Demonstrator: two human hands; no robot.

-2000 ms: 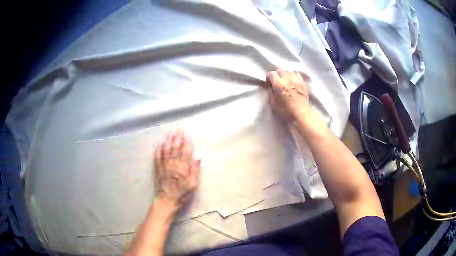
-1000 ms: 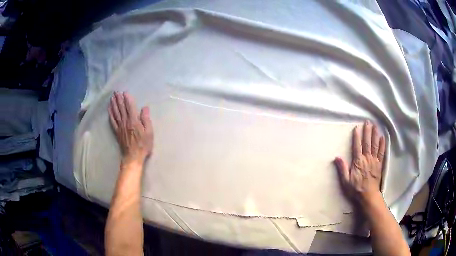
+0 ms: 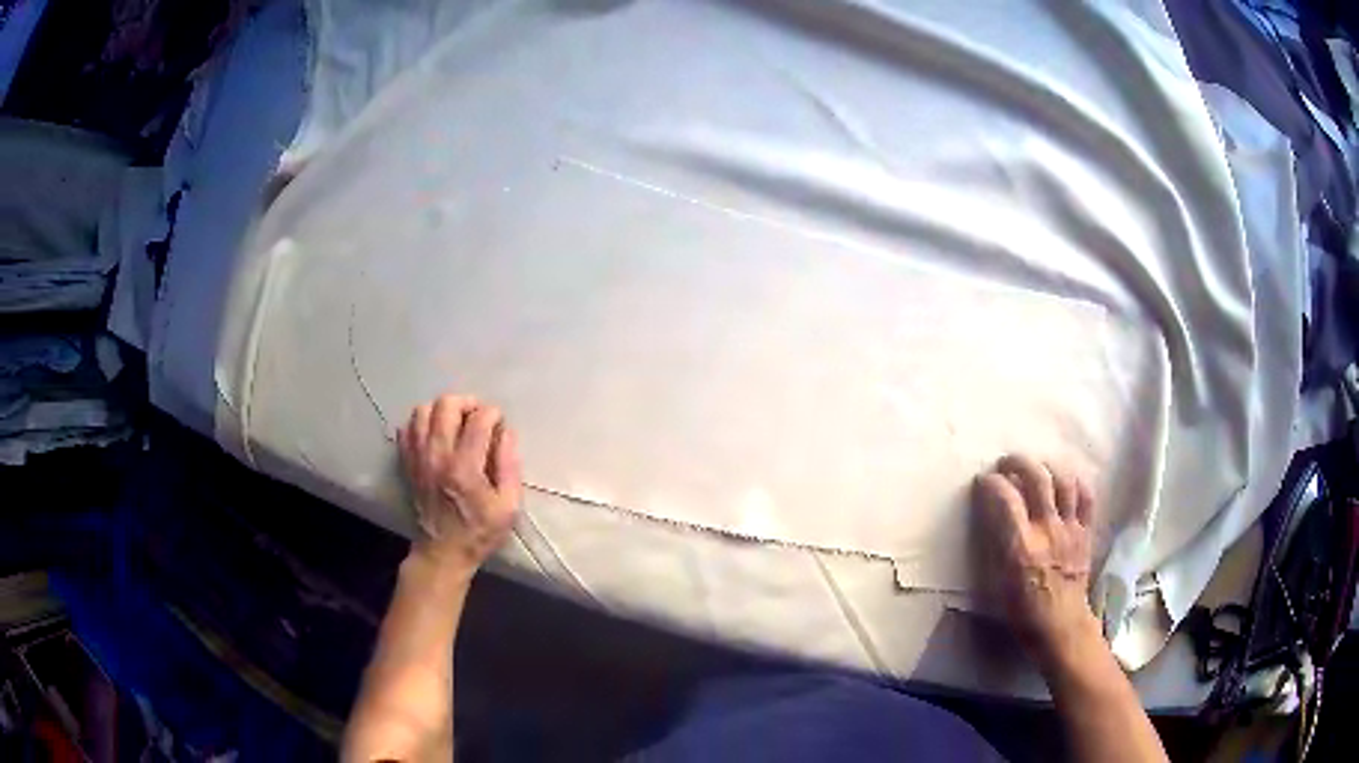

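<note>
A large pale main cloth (image 3: pixel 954 105) covers most of the table, with soft folds across the back and right. A flat cut piece (image 3: pixel 716 373) of the same colour lies on it, seen by its thin edge line, with a small step at the lower right. My left hand (image 3: pixel 462 477) rests on the piece's near edge at the left, fingers curled down. My right hand (image 3: pixel 1040 544) rests near its lower right corner, fingers bent. I cannot tell whether either hand pinches the cloth.
Dark shear handles (image 3: pixel 1222 638) lie at the right table edge, beside the partly seen steam iron (image 3: pixel 1300 574). Folded cloth stacks (image 3: pixel 60 298) stand at the left. Dark cloth (image 3: pixel 1312 164) lies at the upper right.
Both hands have come nearer to me, from lying flat with spread fingers to curled at the near edge. The left hand also moved right. The view has shifted, and the piece's left curved edge now shows.
</note>
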